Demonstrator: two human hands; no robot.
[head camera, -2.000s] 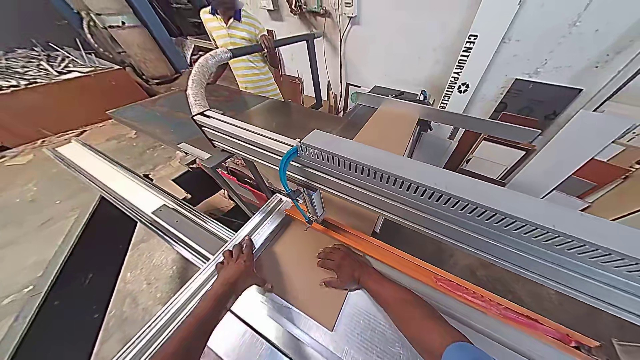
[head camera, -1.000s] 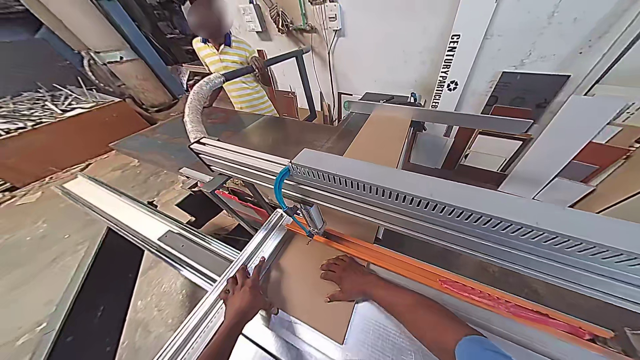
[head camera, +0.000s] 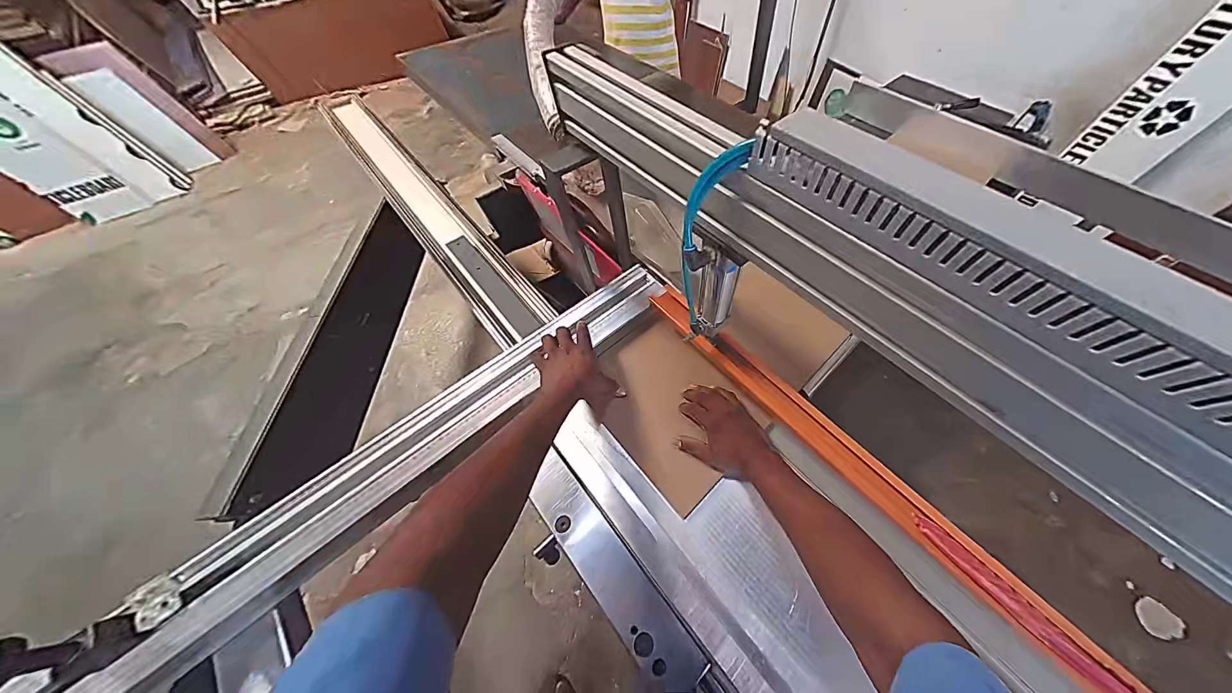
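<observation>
A brown board lies flat on the metal table of a panel saw, its far part passing under an orange pressure bar. My left hand rests with its fingers over the aluminium fence, its thumb side at the board's left edge. Palm down on the board near its right side lies my right hand, fingers spread. Just beyond the hands, a pneumatic cylinder with blue air hoses stands at the bar. Any blade is hidden.
A grey slotted beam crosses above the saw. To the left, a long sliding rail extends over the concrete floor, beside a dark panel. A person in a striped shirt stands beyond the machine. Boards lean at the far left.
The view has swung left and down. My left hand has shifted from beside the board onto the fence. My right hand stays on the board.
</observation>
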